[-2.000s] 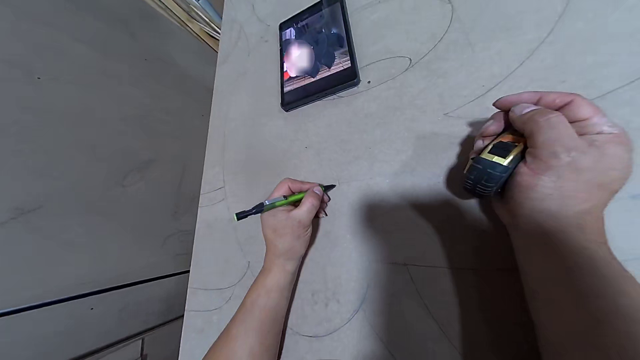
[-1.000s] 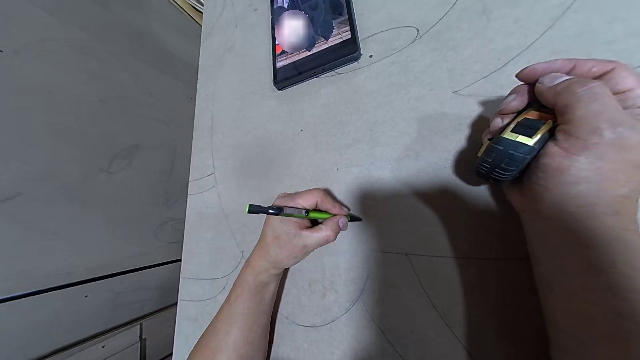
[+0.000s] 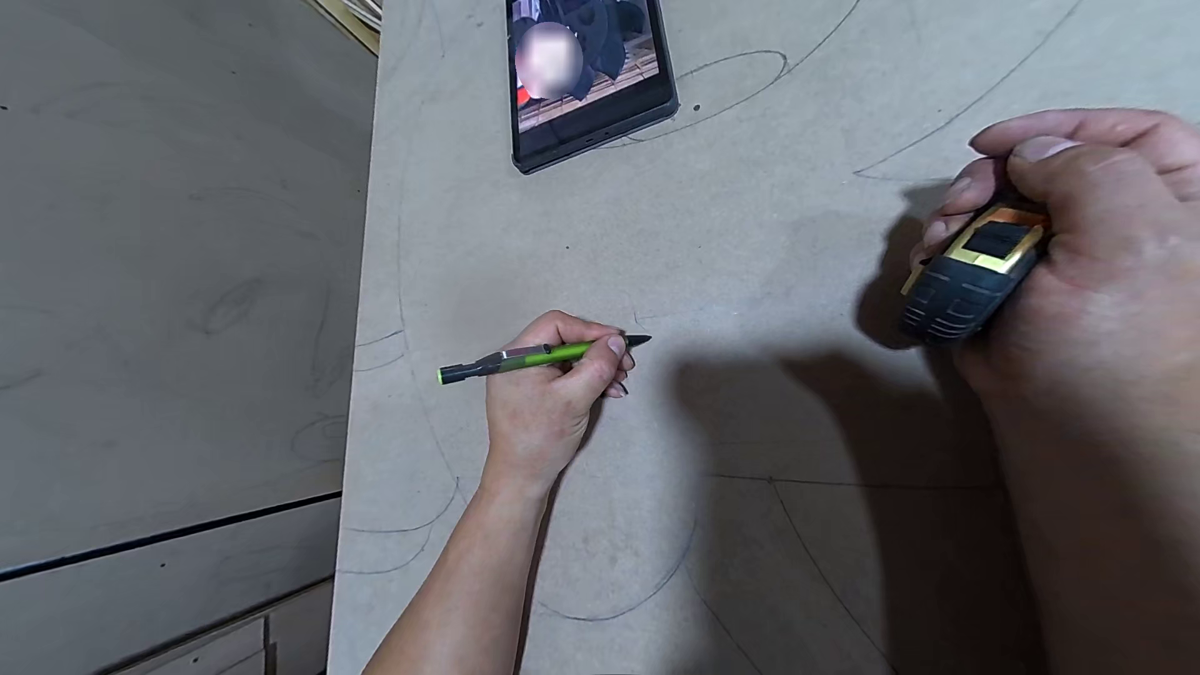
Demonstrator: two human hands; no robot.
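Observation:
In the head view, my left hand [image 3: 553,403] holds a green and black mechanical pencil [image 3: 525,359], its dark tip pointing right, low over a pale board [image 3: 600,262]. Whether the tip touches the board I cannot tell. At the right, my right hand [image 3: 1097,225] is closed around a black and yellow tape measure [image 3: 975,274], whose shadow falls on the board to its left. No blade is seen drawn out of the case. Thin pencil curves and a straight line mark the board around both hands.
A dark-cased phone or tablet [image 3: 600,131] lies at the top of the board, its screen lit with a picture. The board's left edge runs down the view, beside a lower grey panel [image 3: 178,281]. Thin strips [image 3: 352,19] show at the top left.
My left hand has moved to the right of where it was two seconds ago, and its pencil has turned to lie nearly level. The right hand still holds the tape measure.

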